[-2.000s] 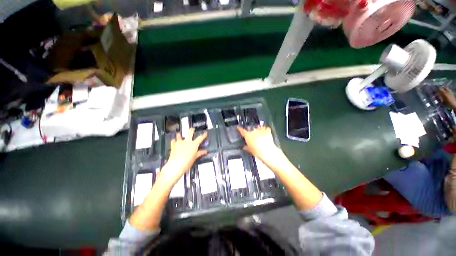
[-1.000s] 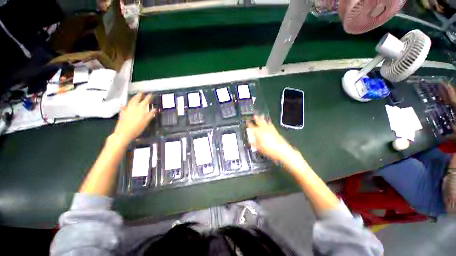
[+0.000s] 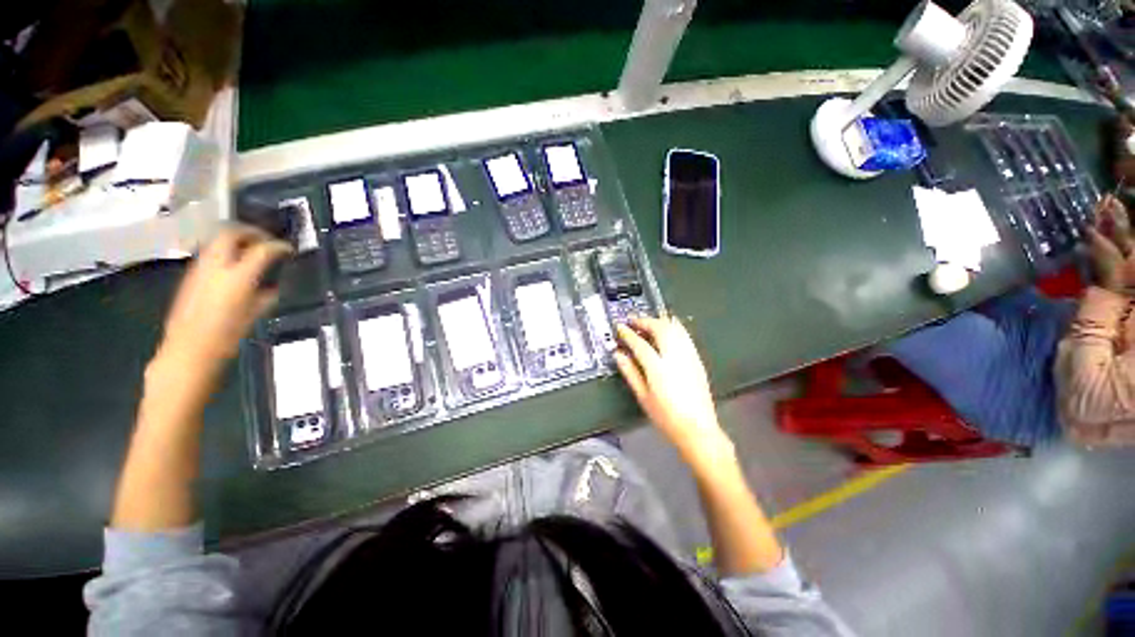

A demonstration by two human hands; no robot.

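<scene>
A clear plastic tray [image 3: 467, 276] holds two rows of keypad phones, including one with a lit white display or white cover at the top [image 3: 355, 224]. My left hand [image 3: 218, 299], blurred, is at the tray's upper left pocket, its fingers closed on a dark phone [image 3: 264, 222] beside a white slip [image 3: 300, 224]. The phone's far side is unclear. My right hand [image 3: 666, 373] is at the lower right pocket, fingertips on the lower end of a dark-screened phone [image 3: 619, 276]. Whether they grip it is unclear.
A smartphone [image 3: 692, 203] lies right of the tray. Farther right are a white fan [image 3: 971, 62], white papers [image 3: 953, 222] and another tray [image 3: 1031, 187] by a seated person. A white box [image 3: 112, 205] stands left; a pale rail [image 3: 423, 133] runs behind.
The view has shifted, so the tray sits further left. From the upper row, my hands have moved to opposite corners; the upper phones are uncovered. The lower right phone now shows a dark screen.
</scene>
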